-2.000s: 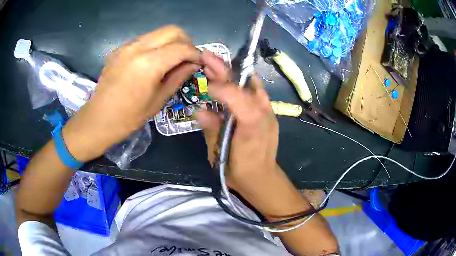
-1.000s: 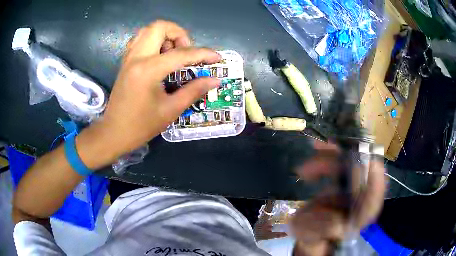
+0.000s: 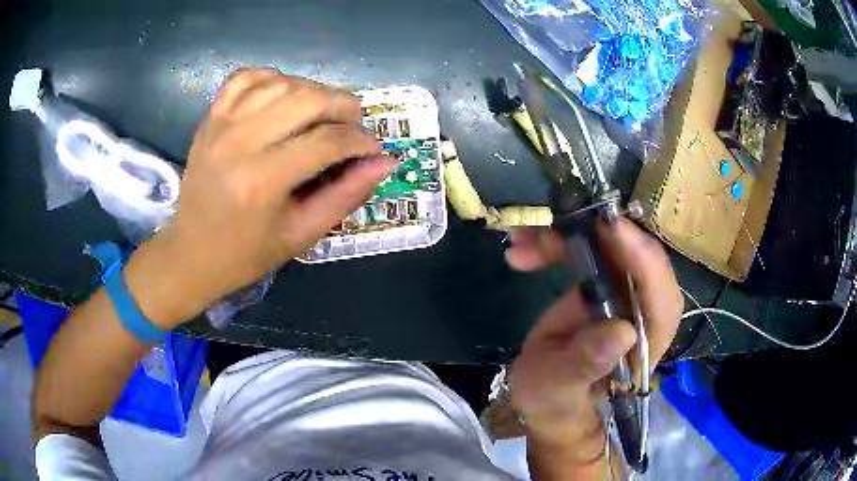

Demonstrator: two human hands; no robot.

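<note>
The open white power strip housing lies on the dark bench mat, with its green circuit board and rows of metal contacts showing. My left hand covers the housing's left part. Its fingertips are close together at the board, beside a small blue spot that looks like a disc component; whether they pinch it cannot be told. My right hand holds the soldering iron by its black handle, right of the housing. The iron's metal end points up and left, blurred, away from the board.
Pale-handled cutters lie right of the housing, with another pale handle partly behind the iron. A bag of blue discs and a cardboard tray with loose discs are upper right. A wrapped white cord lies left; blue bins are below.
My right hand was by the housing, moved far right, and is now somewhat nearer with the iron upright. The housing has turned, and my left fingertips have closed together over its board.
</note>
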